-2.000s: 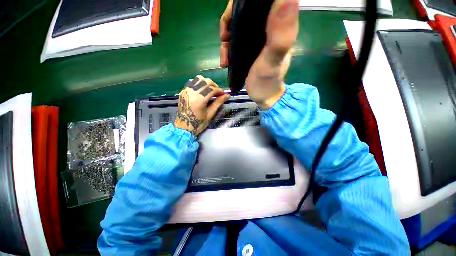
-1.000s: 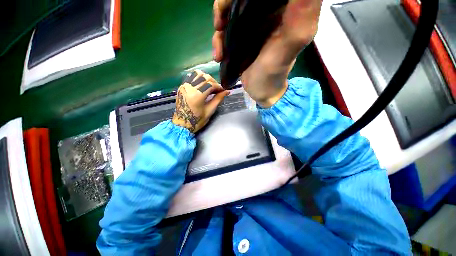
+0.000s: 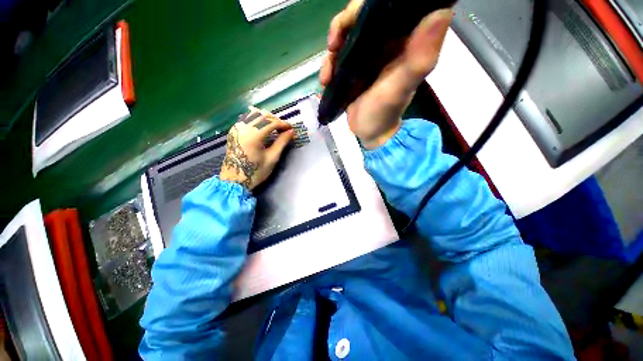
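Note:
A grey laptop bottom cover (image 3: pixel 303 187) with a dark edge lies tilted on a white foam sheet (image 3: pixel 321 254) in front of me. My right hand (image 3: pixel 395 88) grips a black electric screwdriver (image 3: pixel 370 49), its narrow tip pointing down at the cover's far right corner. Whether the tip touches is unclear. My left hand (image 3: pixel 250 148), tattooed with dark bands on the fingers, rests over the cover's upper middle, thumb and fingertips close together. Any screw between them is too small to see. My left forearm hides part of the cover.
Screw trays (image 3: pixel 127 247) with heaped screws lie left of the cover. Red-orange pads (image 3: pixel 74 282) and other laptop covers on white sheets stand at the left, far left (image 3: pixel 81 81) and right (image 3: pixel 543 77). The black screwdriver cord (image 3: pixel 486 134) hangs over my right forearm.
The view has turned, so the cover looks more tilted. The screwdriver tip has shifted from the cover's far edge to its far right corner. My left hand has drawn away from the tip.

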